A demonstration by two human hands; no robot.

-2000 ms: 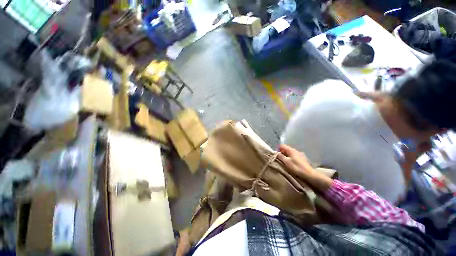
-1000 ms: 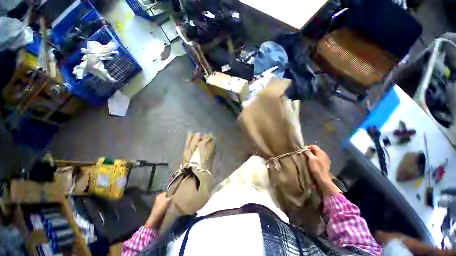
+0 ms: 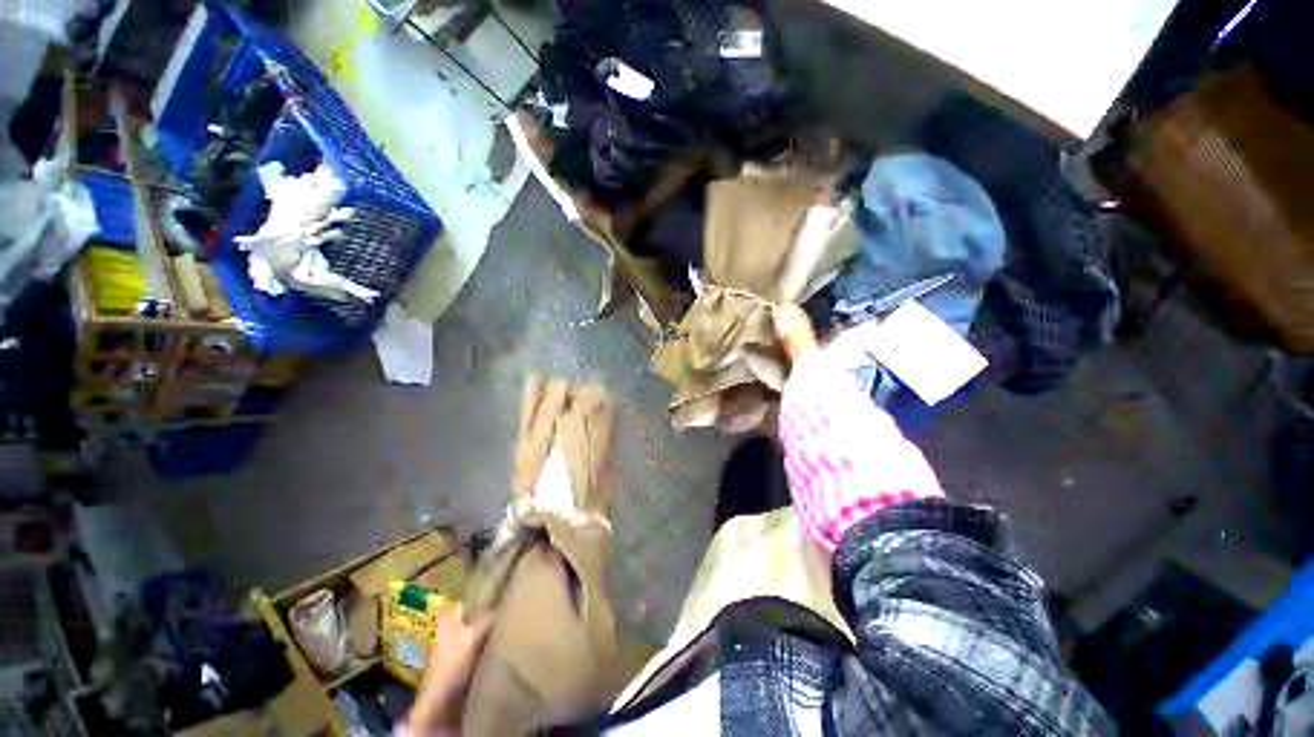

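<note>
A tied bundle of khaki-brown cloth is in front of me at upper centre, beside dark and light blue cloth. My right hand is on its tie with the arm stretched forward; the fingers are partly hidden. A second tied brown bundle hangs upright at lower left of centre, with a pale tie around its middle. My left hand holds its left side and is blurred.
A blue crate with white cloth is at upper left. A wooden box with a yellow packet is at lower left. Scissors and a white paper lie on the blue cloth. A white table corner and a brown chair are at upper right.
My right hand has moved forward and away from my body with its bundle, to beside the dark and blue cloth. The left bundle stays at my left side. The white worktable has mostly left view.
</note>
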